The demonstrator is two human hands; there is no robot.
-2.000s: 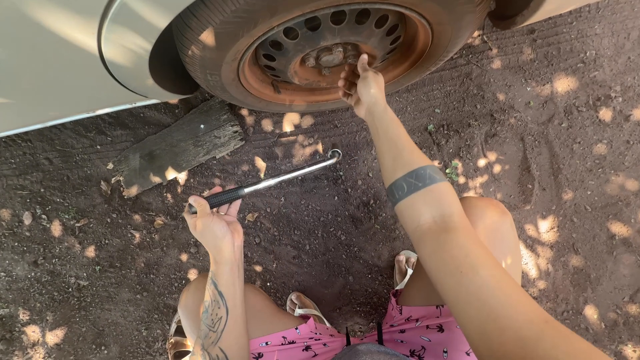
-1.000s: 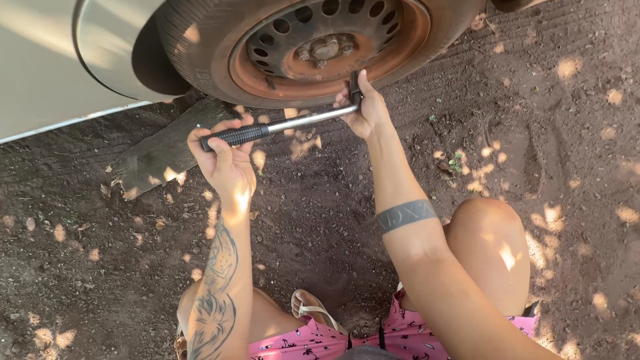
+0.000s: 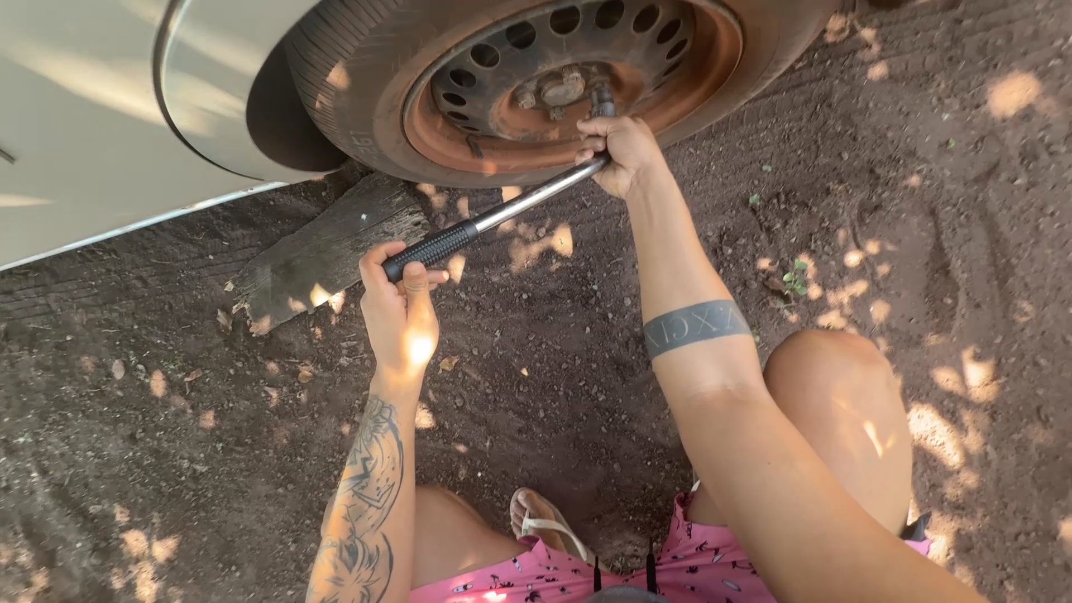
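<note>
My left hand (image 3: 402, 306) is closed around the end of the black textured grip of a metal wheel wrench (image 3: 536, 198). At the wrench's other end, my right hand (image 3: 615, 155) holds its head. A dark socket (image 3: 602, 100) extends from that hand up to the right side of the hub, at the lug bolts; whether it is seated on one cannot be told. Several rusty bolts (image 3: 525, 99) surround the hub centre (image 3: 563, 87) of the steel wheel rim (image 3: 452, 146), which is stained with reddish dirt. The tyre (image 3: 356, 92) rests on the ground.
A weathered wooden plank (image 3: 331, 247) lies on the soil beside the tyre, partly under the light-coloured car body (image 3: 92, 109). My knees and a sandalled foot (image 3: 544, 521) are below the wrench. Dirt ground (image 3: 536, 402) with small stones and dry leaves surrounds the wheel.
My right hand was off the wrench at first, near the rim, then took hold of its head. The wrench, in both hands, has moved up so that its socket reaches the hub area.
</note>
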